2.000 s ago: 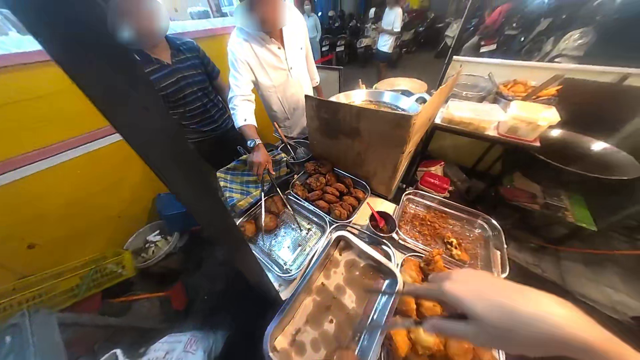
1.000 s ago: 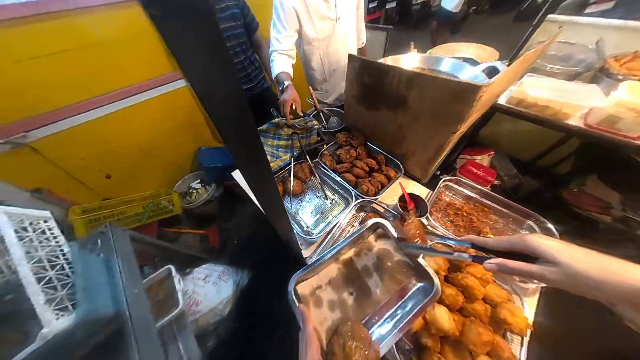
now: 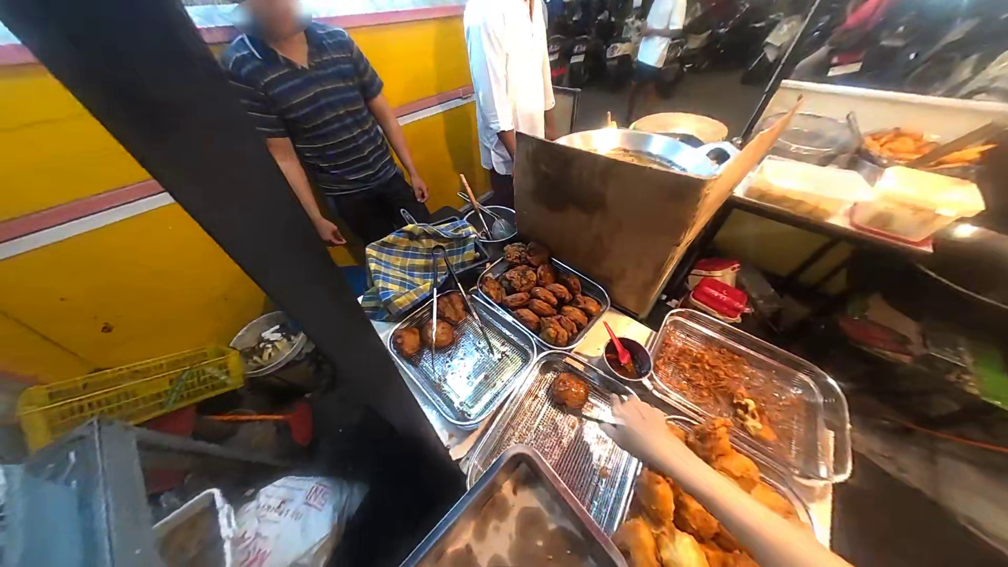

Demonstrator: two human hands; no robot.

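Note:
My right hand (image 3: 636,425) is closed on metal tongs (image 3: 592,415), whose tips are at one round brown fried ball (image 3: 568,390) in a ridged metal tray (image 3: 551,453). My left hand is out of view; a stained empty-looking tray (image 3: 504,524) tilts up at the bottom edge. Golden fried pieces (image 3: 677,504) fill a tray under my right forearm. A small pot of sauce (image 3: 639,364) with a red spoon (image 3: 617,343) stands beyond the hand. Further back are a tray of brown fritters (image 3: 543,295) and a tray with several fried balls (image 3: 439,333) and another pair of tongs (image 3: 435,299).
A dark post (image 3: 236,197) crosses the left side. A cardboard screen (image 3: 606,213) shields a large pan (image 3: 646,150). At right lies a clear tray of crumbs (image 3: 732,378). A checked cloth (image 3: 417,264) lies at the back; two people stand behind the trays.
The tongs and my right hand have moved left and forward, from above the golden pieces to the ridged tray. My left hand, seen at the stained tray one second ago, has left the view.

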